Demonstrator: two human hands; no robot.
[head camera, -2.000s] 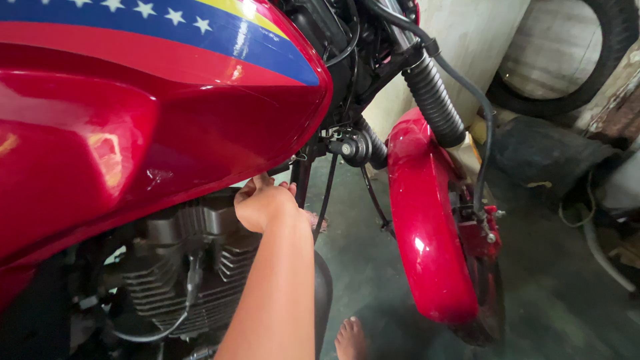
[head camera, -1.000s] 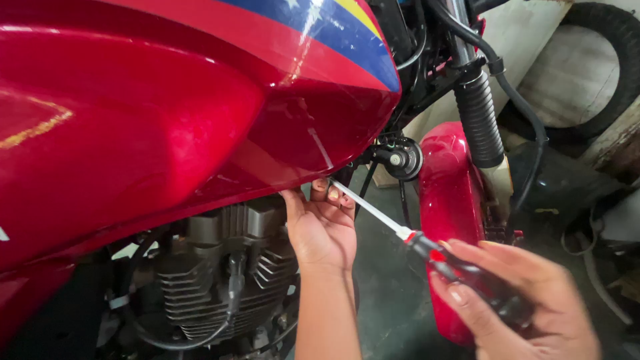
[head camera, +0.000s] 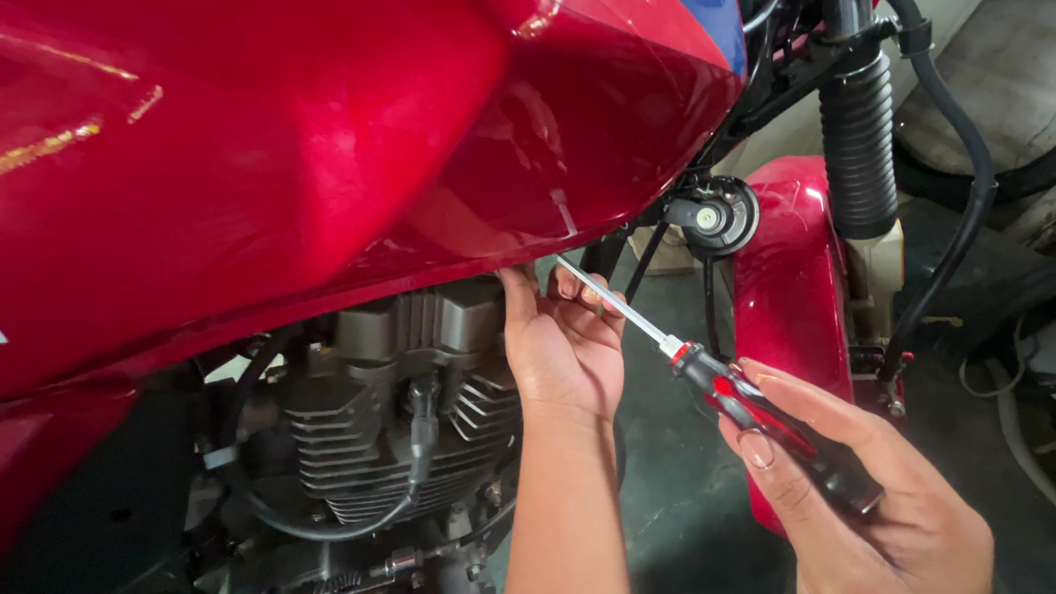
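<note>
My right hand (head camera: 858, 487) grips the black and red handle of a screwdriver (head camera: 623, 309), whose shaft slants up to the left. Its tip is at the lower edge of a motorcycle's red fuel tank (head camera: 396, 148); what the tip touches cannot be told. Palm up, my left hand (head camera: 565, 346) reaches under that edge beside the shaft, fingers curled; some fingertips are hidden behind the tank, and whether they hold anything does not show. Below the tank is the finned engine cylinder (head camera: 363, 445), left of my left forearm. A round black horn (head camera: 722, 216) sits right of the screwdriver tip.
The red front fender (head camera: 784, 280) and a fork with a ribbed rubber boot (head camera: 858, 148) stand to the right. A black cable (head camera: 973, 198) curves down beside them. A spark plug lead (head camera: 422, 437) loops in front of the engine. A tyre (head camera: 949, 177) lies at the upper right.
Two seconds ago only one forearm was in view, reaching under the tank. My right hand has since come in with the screwdriver. The view has moved closer to the tank.
</note>
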